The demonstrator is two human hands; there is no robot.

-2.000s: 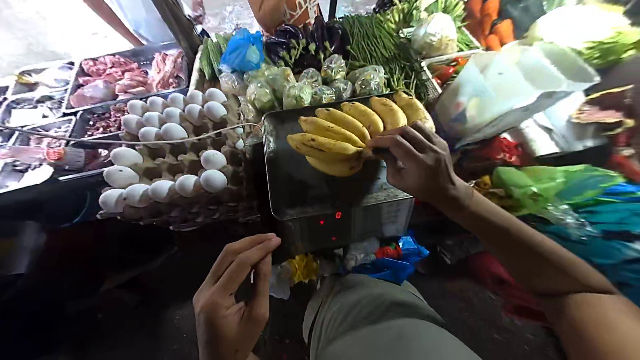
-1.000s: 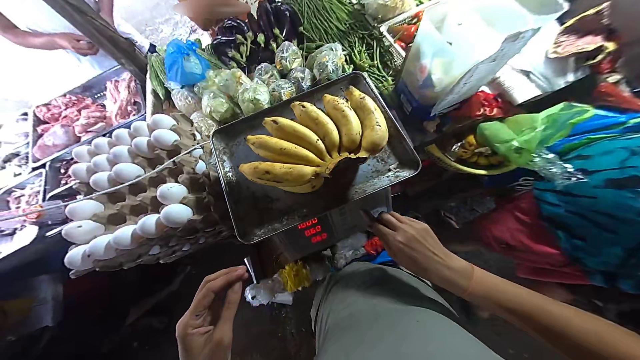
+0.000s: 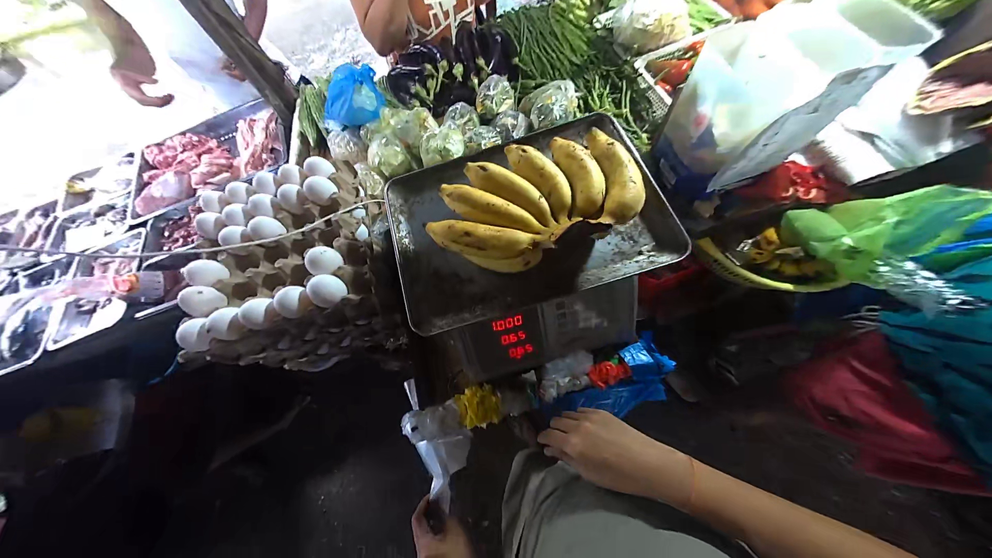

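A bunch of yellow bananas (image 3: 535, 201) lies on the metal tray (image 3: 442, 298) of a digital scale, whose red display (image 3: 511, 339) is lit. Below the scale hang bundled plastic bags, among them a yellow one (image 3: 478, 406) and a blue one (image 3: 620, 391). My left hand (image 3: 440, 531), at the bottom edge, grips the lower end of a white plastic bag (image 3: 442, 457) that reaches up to the bundles. My right hand (image 3: 585, 446) rests near my knee just under the blue bag, fingers curled; whether it holds anything is hidden.
White eggs (image 3: 291, 301) sit in stacked cardboard trays left of the scale, with trays of raw meat (image 3: 190, 167) beyond. Bagged vegetables (image 3: 442, 146), eggplants (image 3: 484, 54) and green beans (image 3: 550, 39) lie behind. A green plastic bag (image 3: 845, 232) is at right. Another person's hand (image 3: 139, 85) shows at upper left.
The bananas, touched by my right hand two seconds ago, now lie untouched. My right hand has moved down from them to below the scale. My left hand is lower and now grips the white bag.
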